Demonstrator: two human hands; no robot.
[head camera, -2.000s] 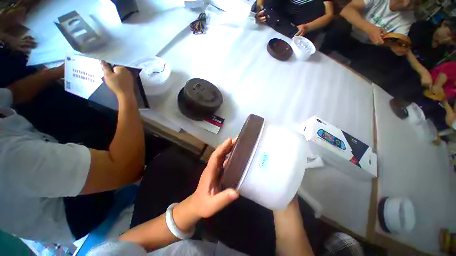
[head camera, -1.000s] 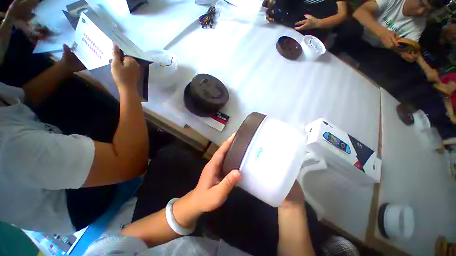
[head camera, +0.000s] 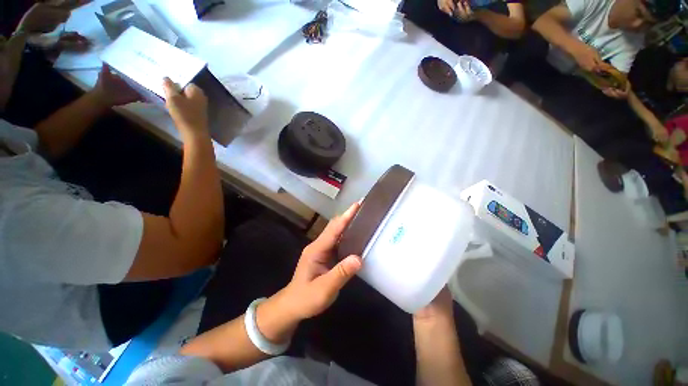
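Observation:
An assembled unit (head camera: 411, 245), a white drum with a brown band (head camera: 376, 212) at its left end and a small teal logo, is held tilted above my lap. My left hand (head camera: 326, 270), with a white bracelet at the wrist, grips the brown end, thumb on the near side. My right hand (head camera: 434, 305) is under the drum's right end. Its fingers are mostly hidden behind the drum. Two dark brown round parts (head camera: 315, 142) lie stacked on the table, partly over a red and white card (head camera: 332, 183).
A white retail box (head camera: 520, 226) lies right of the unit, with a white curved strip (head camera: 471, 286) near it. At left a person's hands hold a long box (head camera: 162, 68). Another unit (head camera: 600, 336) stands at right. People sit across the table (head camera: 422, 136).
The unit in my hands has tilted slightly and shifted a little. The neighbour at left has turned the box, now closed in shape and lower. People opposite have moved their hands.

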